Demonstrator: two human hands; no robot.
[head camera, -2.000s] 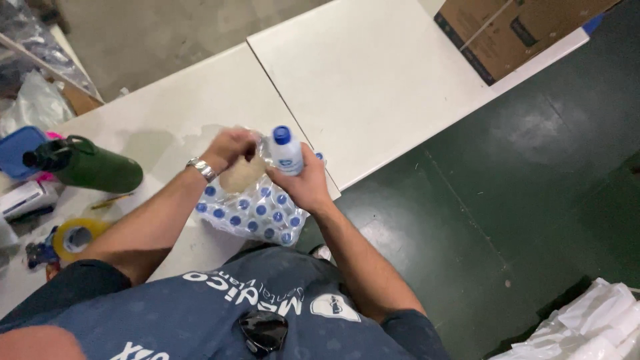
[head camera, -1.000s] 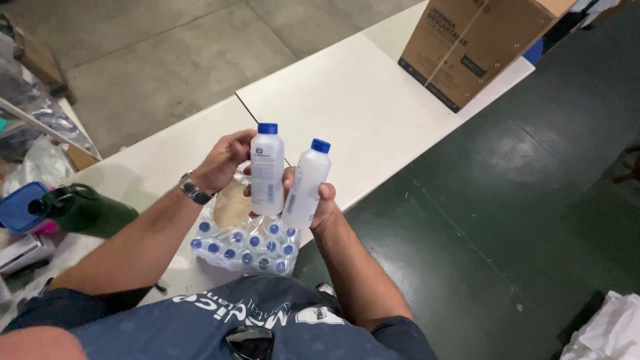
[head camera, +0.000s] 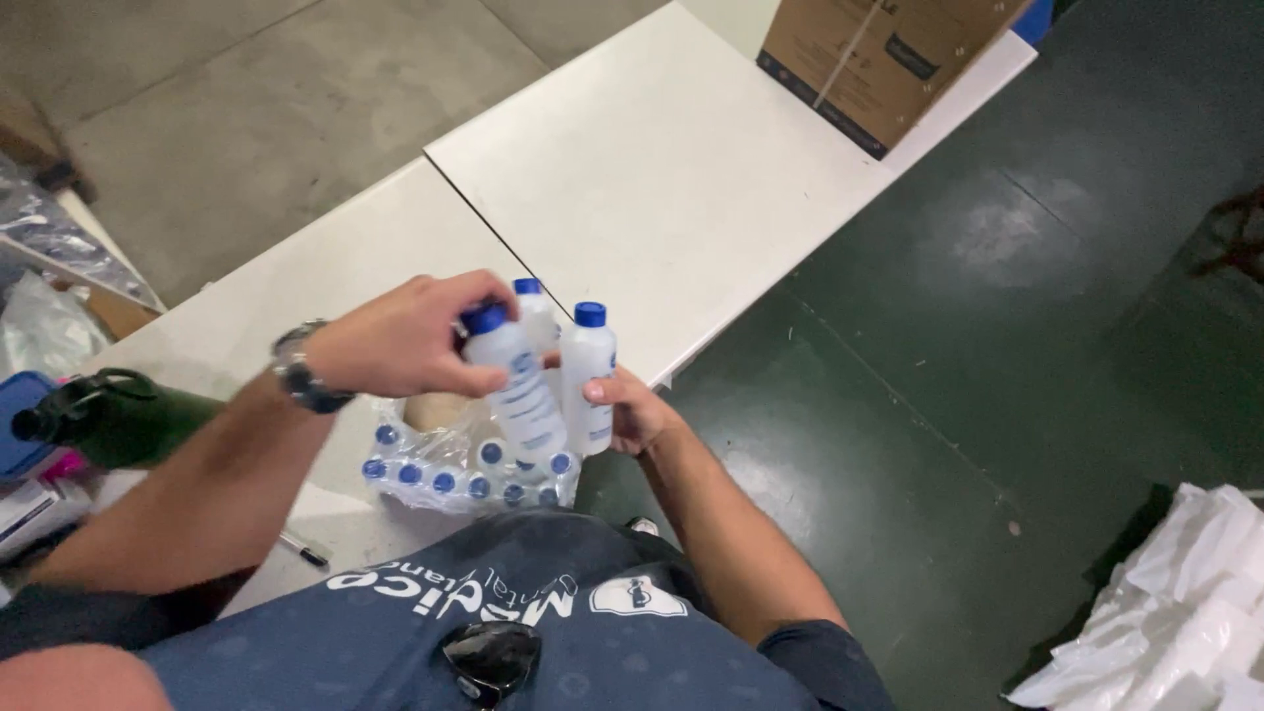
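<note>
Between the thumb and fingers of my left hand (head camera: 425, 336) is a white plastic bottle with a blue cap (head camera: 515, 390), tilted, gripped near its top. My right hand (head camera: 632, 405) holds another blue-capped white bottle (head camera: 590, 380) upright, thumb across its side. A third such bottle (head camera: 536, 318) stands up behind these two; my fingers partly hide it, and I cannot tell fully what supports it. Below my hands, a torn clear plastic pack (head camera: 444, 502) of blue-capped bottles sits on the white table (head camera: 652, 168), with tan cardboard showing through its opening.
A cardboard box (head camera: 879, 69) stands at the table's far end. On the left are a green flask (head camera: 148, 425), a blue container (head camera: 30, 434) and a marker pen (head camera: 304, 550). White plastic bags (head camera: 1165, 612) lie at lower right. The table's edge runs just beside my right hand.
Two seconds ago only one bottle was up in my right hand; one second ago each hand held one. Now three bottles show above the pack, and my left hand grips one from the top.
</note>
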